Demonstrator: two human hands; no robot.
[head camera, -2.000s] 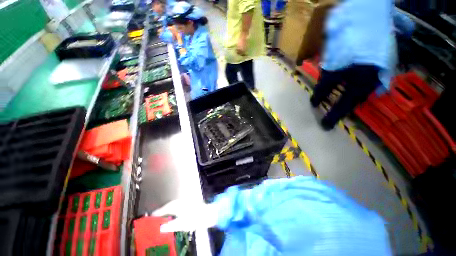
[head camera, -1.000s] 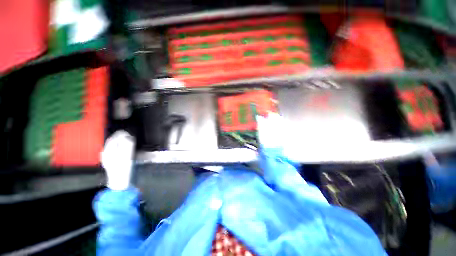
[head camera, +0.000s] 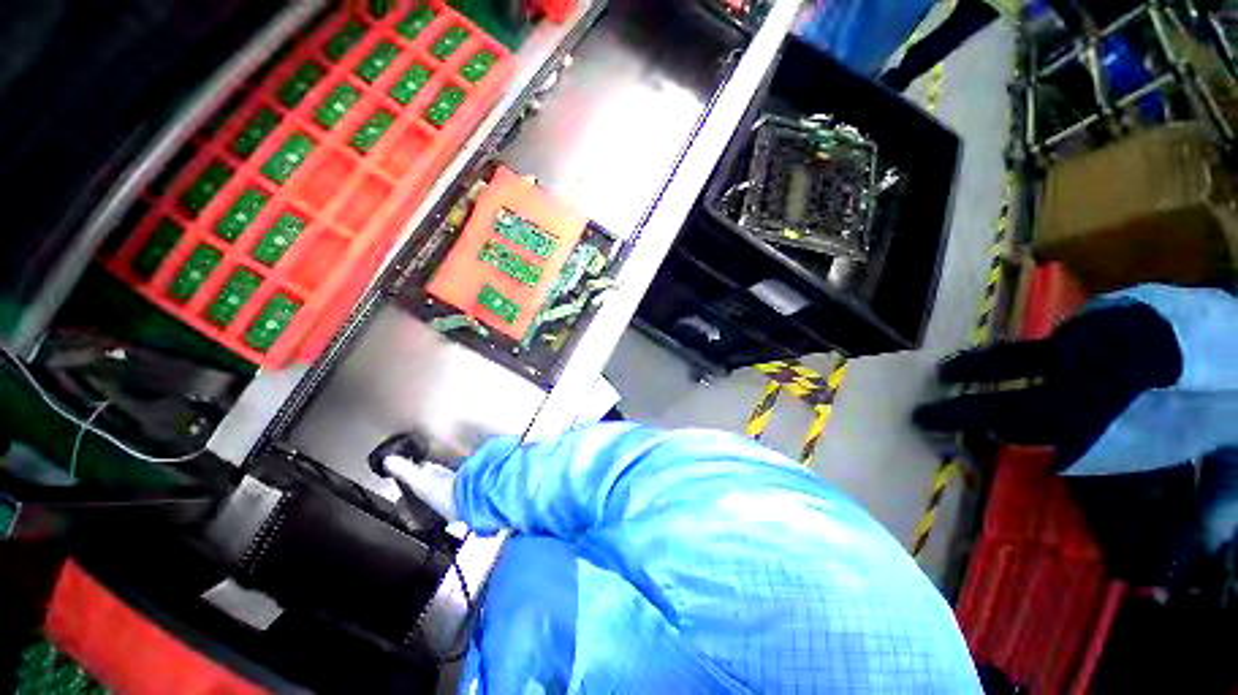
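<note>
My right hand (head camera: 426, 486), in a white glove, is low left of centre over the bare metal of the line. Its fingers are closed around a small black handheld scanner (head camera: 397, 451), whose head shows past the fingertips; the grip is partly hidden. A black fixture (head camera: 532, 359) lies on the line beyond the hand. On it sits a square red-orange tray (head camera: 469, 266) with a few small green boards (head camera: 509, 261), beside green circuitry. My left hand is not in view.
A red blister tray (head camera: 356, 190) with small boards lies left of the line. A pale rail (head camera: 679, 204) separates the line from a black bin (head camera: 930, 224) holding fixtures (head camera: 812, 190). Black cables lie at lower left. Another person's blue sleeve (head camera: 1154, 435) is at right, by red trays (head camera: 1039, 584).
The view has turned back toward the bin and aisle. My right hand has left the red-orange tray and is now at the black scanner. My left hand has gone out of view.
</note>
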